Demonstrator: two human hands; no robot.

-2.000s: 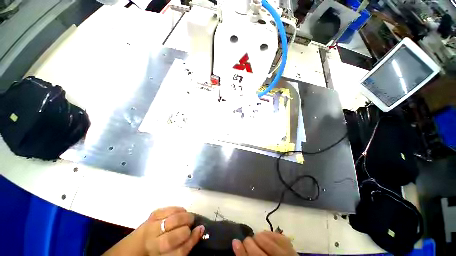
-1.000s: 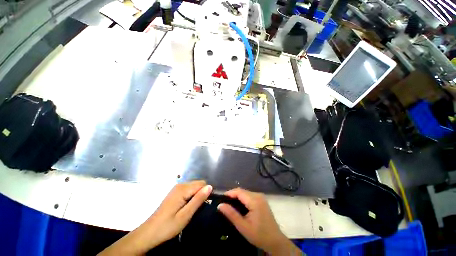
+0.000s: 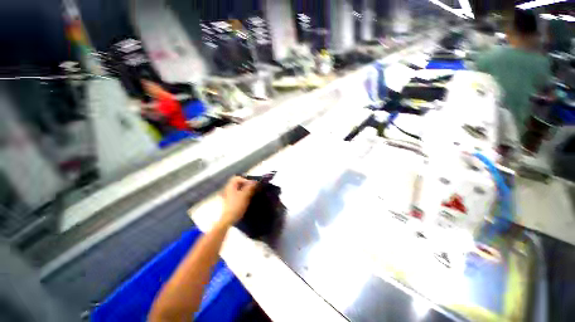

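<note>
The view is tilted and blurred. My left hand (image 3: 237, 196) reaches to the black fabric pile (image 3: 263, 212) on the left part of the white tabletop. Its fingers are closed on the upper edge of the dark fabric; single pieces cannot be told apart. My right hand is out of the picture. The white sewing machine head (image 3: 459, 182) with its red logo and blue hose (image 3: 500, 188) stands at the right. The yellow-edged template (image 3: 518, 295) lies below it at the lower right, cut off by the edge.
Blue bins (image 3: 165, 277) are below the table edge at the lower left. The shiny metal plate (image 3: 328, 217) lies between pile and machine. A person in a green top (image 3: 517, 78) stands at the upper right. Another person in red (image 3: 166, 108) is blurred at the left.
The view has swung to the left. My left hand has moved from the fabric at the front table edge to the left pile. My right hand has left the picture.
</note>
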